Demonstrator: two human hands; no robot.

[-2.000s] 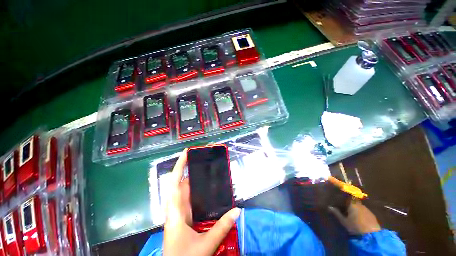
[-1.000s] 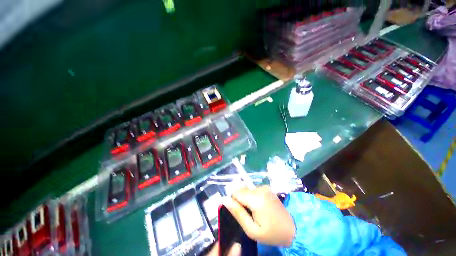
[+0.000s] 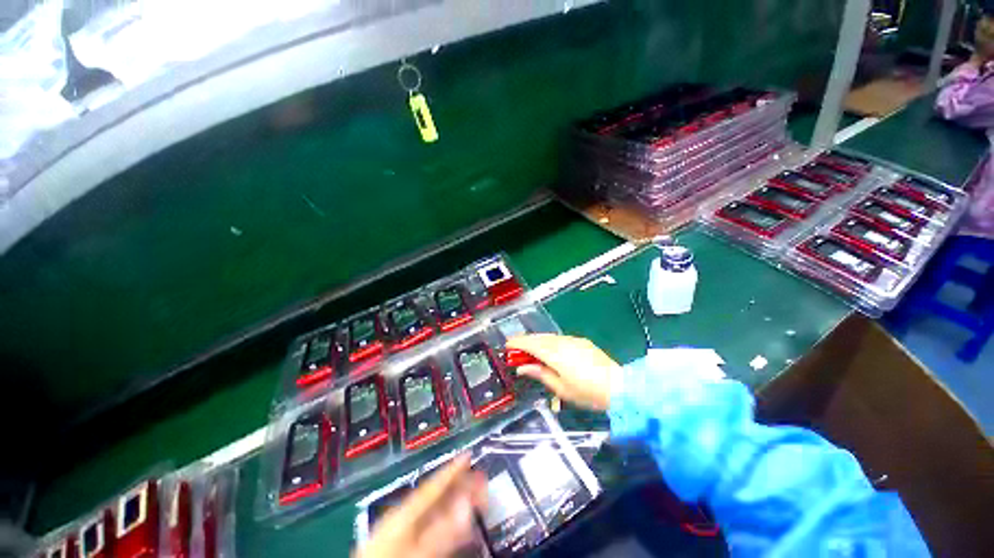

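Observation:
A clear blister tray [image 3: 267, 480] holds two rows of red-edged phones. My right hand [image 3: 569, 368] is at its front right pocket, with fingers and thumb on the red end of a phone [image 3: 521, 354]; the hand hides part of it. My left hand [image 3: 431, 514], blurred and cut off by the bottom edge, is over the white-edged lens sheet [image 3: 592, 475] with fingers apart. I see nothing in it. Dark and silvery rectangles show on the sheet. One phone with a pale-framed window [image 3: 499, 281] lies in the back right pocket.
Behind the tray is a green panel with a hanging yellow tag [image 3: 423, 118]. A bottle [image 3: 671, 286], tweezers [image 3: 642, 318] and white cloth [image 3: 689, 362] lie right of it. Stacked trays [image 3: 681, 164], another phone tray [image 3: 834, 223], a box [image 3: 888, 403] and a person's pink sleeve [image 3: 965, 98] are further right.
The view has tilted up. My right hand has moved from the held phone to the centre tray's right end. The dark-screened phone is no longer visible in my hands; the orange air gun is out of sight.

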